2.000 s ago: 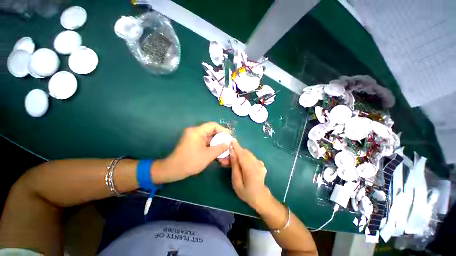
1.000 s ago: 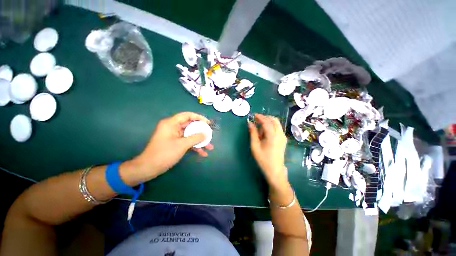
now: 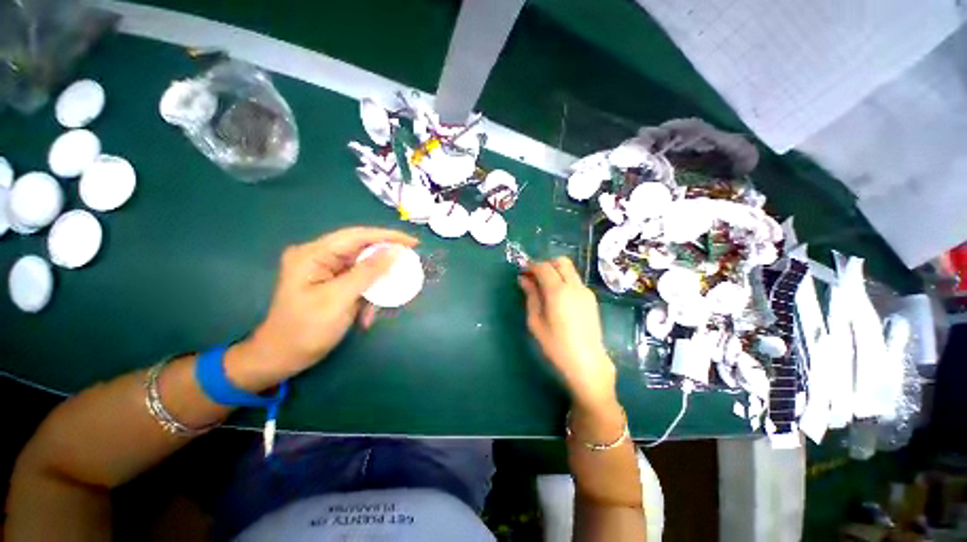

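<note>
My left hand holds a round white disc between thumb and fingers above the green mat. Tiny metal parts lie scattered just right of the disc. My right hand is at a second small scatter of silvery parts, fingertips down beside it; whether a part is pinched is too small to tell. A heap of wired white discs lies beyond both hands. My left wrist wears a blue strap.
Plain white discs lie at the left. An open clear bag of grey parts lies at the back left. A larger wired-disc pile, a white block with cable and white strips are at right. A grey upright stands behind.
My right hand has left the disc and moved right to the small scatter of parts. My left hand still holds the disc. The view has shifted, moving things leftward in the picture.
</note>
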